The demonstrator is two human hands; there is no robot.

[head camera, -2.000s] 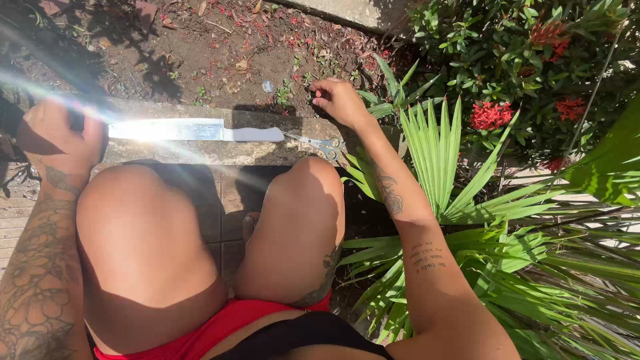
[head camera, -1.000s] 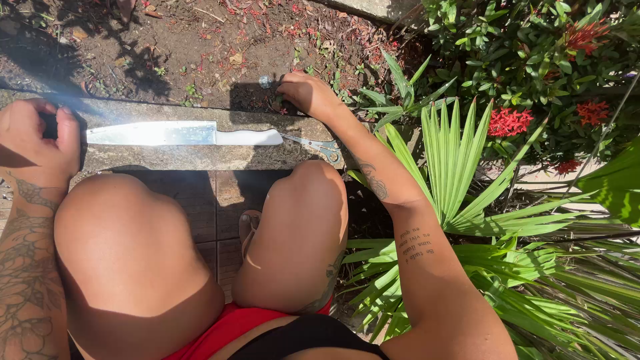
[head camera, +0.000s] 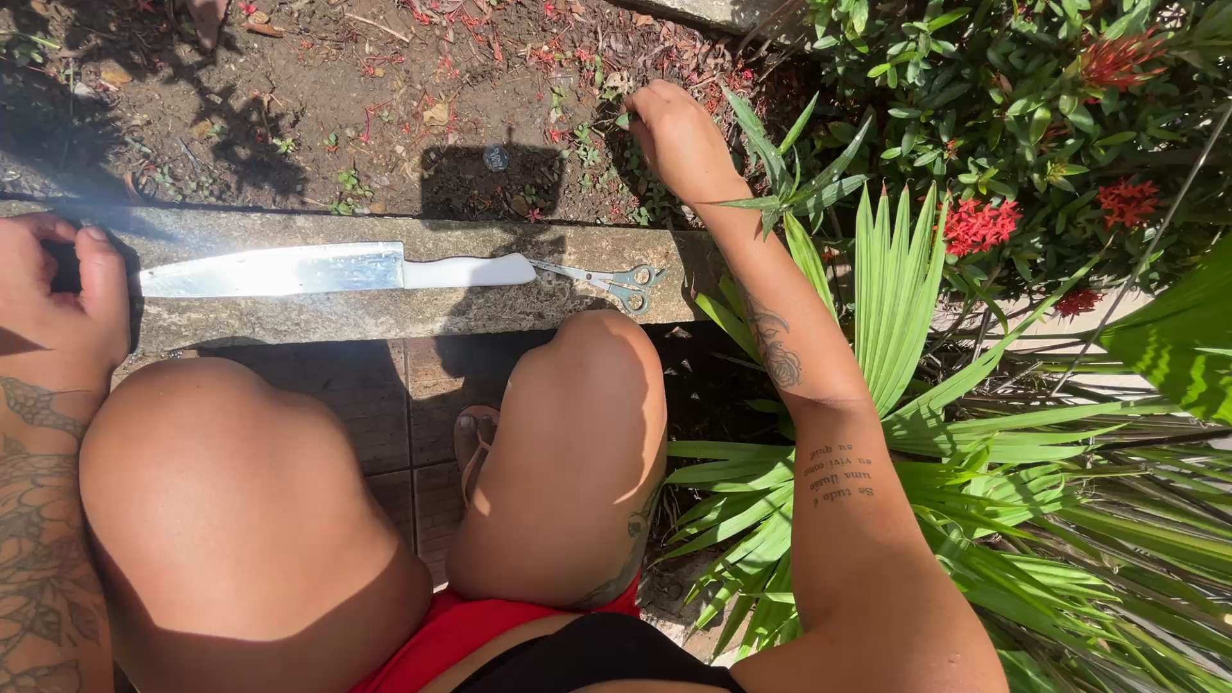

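Observation:
My right hand [head camera: 679, 135] reaches over the soil bed with its fingers curled at small weeds [head camera: 587, 154]; a bit of green shows at the fingertips, but what it grips is unclear. At the far left, my left hand [head camera: 72, 289] rests on the concrete curb [head camera: 385, 318], fingers bent, thumb beside the tip of a large knife [head camera: 279, 271] with a white handle. The knife lies flat along the curb, blade pointing left. Just right of its handle lies a pair of scissors [head camera: 606, 281], slightly spread. A round cap [head camera: 496, 158] sits on the soil in shadow.
The soil bed [head camera: 318, 96] holds fallen red petals and dry leaves. Along the right stand a fan palm [head camera: 895, 298], a spiky-leaved plant [head camera: 784, 178] and a bush with red flowers [head camera: 980, 226]. Brown floor tiles [head camera: 356, 395] show between my knees.
My right hand has moved from near the round cap over the soil to the right, by the spiky-leaved plant. My left hand, the knife and the scissors stay on the curb.

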